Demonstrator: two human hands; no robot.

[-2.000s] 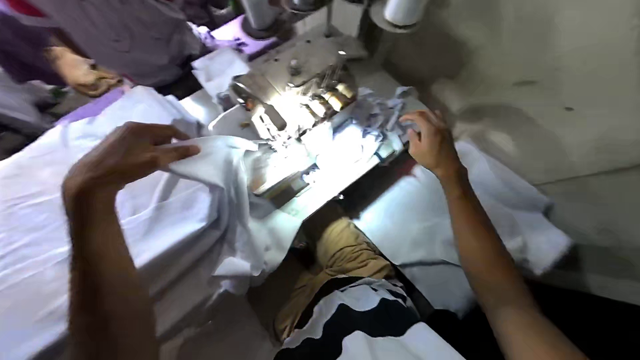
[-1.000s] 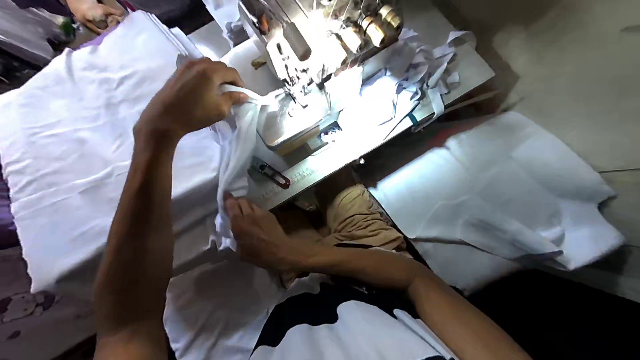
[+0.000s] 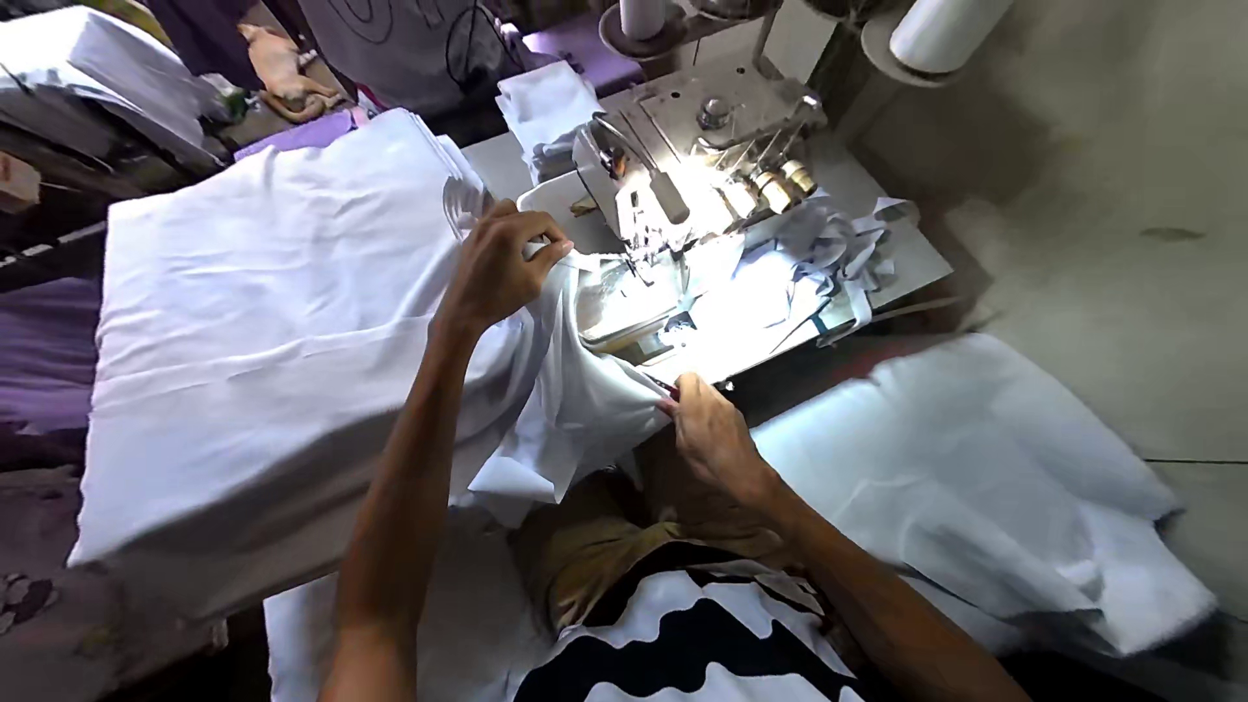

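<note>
A lit overlock-type sewing machine point(image 3: 682, 185) stands on a white table, with a white fabric piece point(image 3: 585, 400) beside its presser foot area. My left hand point(image 3: 507, 258) pinches the fabric's upper edge, left of the needles. From there the cloth hangs in folds over the table's front edge. At that edge my right hand point(image 3: 707, 419) is closed around a small dark and red tool point(image 3: 663, 386), probably thread snips, mostly hidden by the fingers. The hand touches the fabric's right corner. Whether it also grips the cloth I cannot tell.
Wide stacked white cloth point(image 3: 273, 292) spreads to the left. Folded white pieces point(image 3: 551, 107) lie behind the machine, cut strips point(image 3: 838, 244) to its right. More white fabric point(image 3: 955, 468) lies low at the right. Thread cones point(image 3: 946, 34) stand behind. A cat point(image 3: 283, 73) lies at the back left.
My right hand has moved right along the table edge from the hanging cloth. The dark and red tool, lying on the table one second ago, is now in its fingers. My left hand still holds the cloth.
</note>
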